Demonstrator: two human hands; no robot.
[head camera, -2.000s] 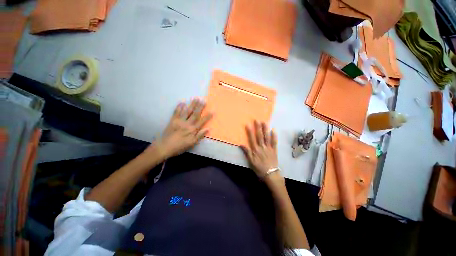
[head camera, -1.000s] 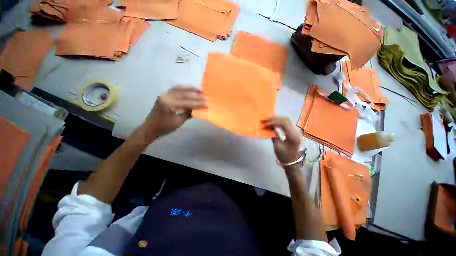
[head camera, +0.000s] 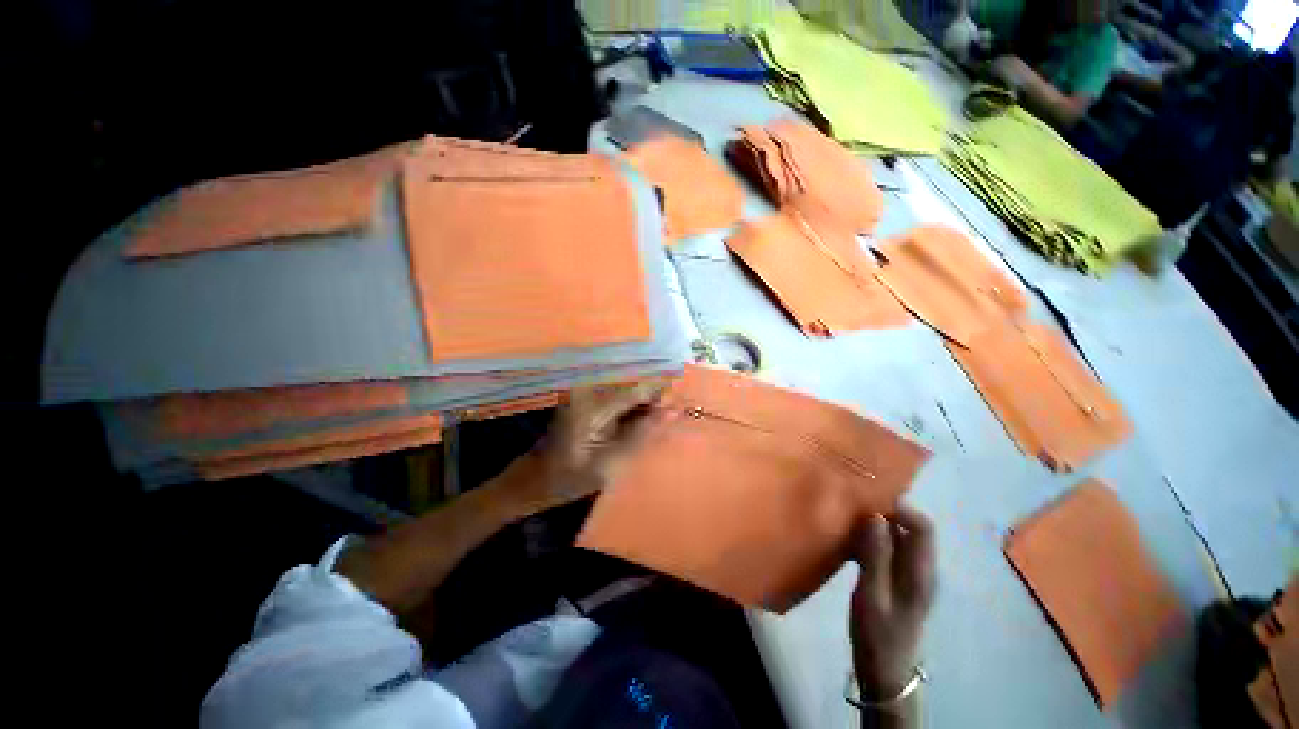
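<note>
An orange zippered pocket panel (head camera: 741, 491) is held up in front of me, tilted, with its slot along the upper edge. My left hand (head camera: 606, 434) grips its left side and is blurred, partly hidden behind the panel. My right hand (head camera: 893, 570) holds its right lower edge between thumb and fingers. To the left, a stack of grey boards (head camera: 285, 321) bears orange panels on top, one zippered panel (head camera: 527, 264) lying flat with its slot at the far edge.
Several orange panel piles (head camera: 819, 271) lie on the pale tabletop (head camera: 983, 427). A plain orange stack (head camera: 1097, 584) is at the right. The tape roll (head camera: 734, 350) is partly hidden behind the held panel. Yellow-green pieces (head camera: 1054, 192) and a person in green (head camera: 1078, 60) are at the far side.
The view has turned left, bringing the grey-board rack forward. The panel, pressed flat on the table two seconds ago and then lifted, is now held beside the rack with its slot side visible.
</note>
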